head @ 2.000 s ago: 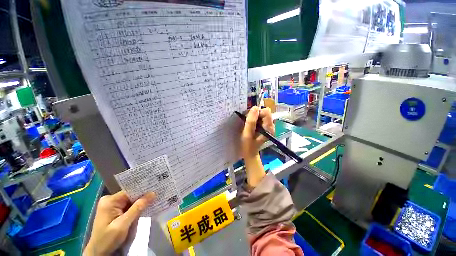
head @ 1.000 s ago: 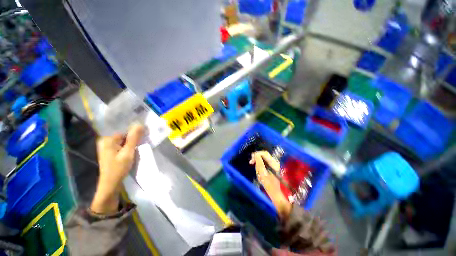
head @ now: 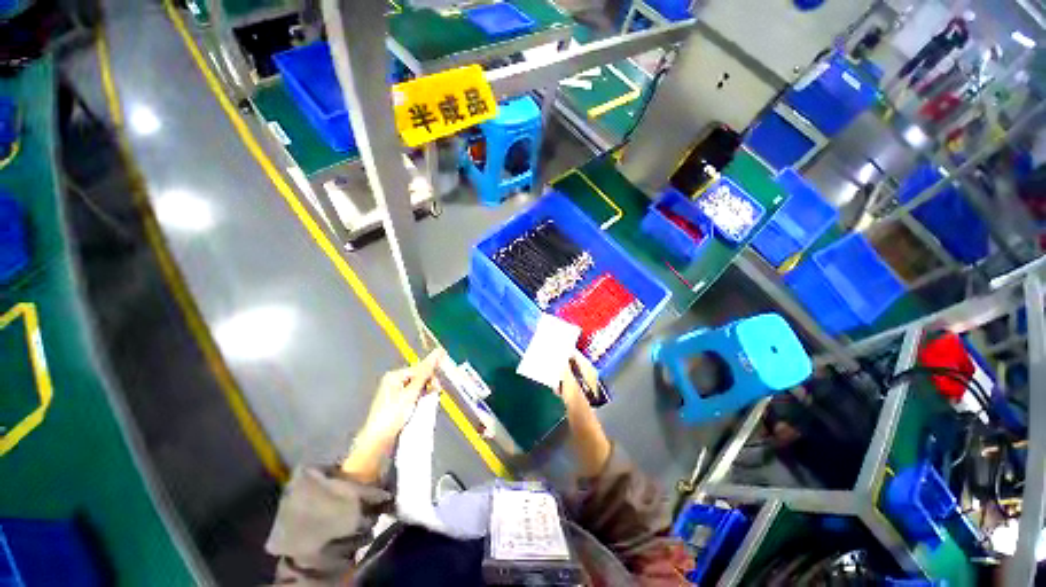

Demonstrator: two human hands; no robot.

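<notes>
My right hand point(head: 583, 382) holds a white label slip point(head: 551, 350) over the near edge of a blue parts bin point(head: 513, 325), with a dark pen-like object also in it. The bin holds black leads point(head: 533, 259) and red leads point(head: 601, 312) with silvery ends. My left hand point(head: 404, 401) is at centre-left with fingertips pinched together; a long white strip point(head: 418, 459) hangs below it. Whether the fingers grip the strip is unclear.
A yellow sign point(head: 445, 103) hangs on the metal frame post point(head: 384, 172). Blue stools stand behind point(head: 505, 149) and right of the bin point(head: 734, 361). Small bins with red and whitish pieces point(head: 730, 210) sit farther back. A yellow-lined aisle point(head: 247, 287) runs left.
The view has tipped down and the record sheet is out of view. The label slip has passed from my left hand to my right hand, which remains by the bin.
</notes>
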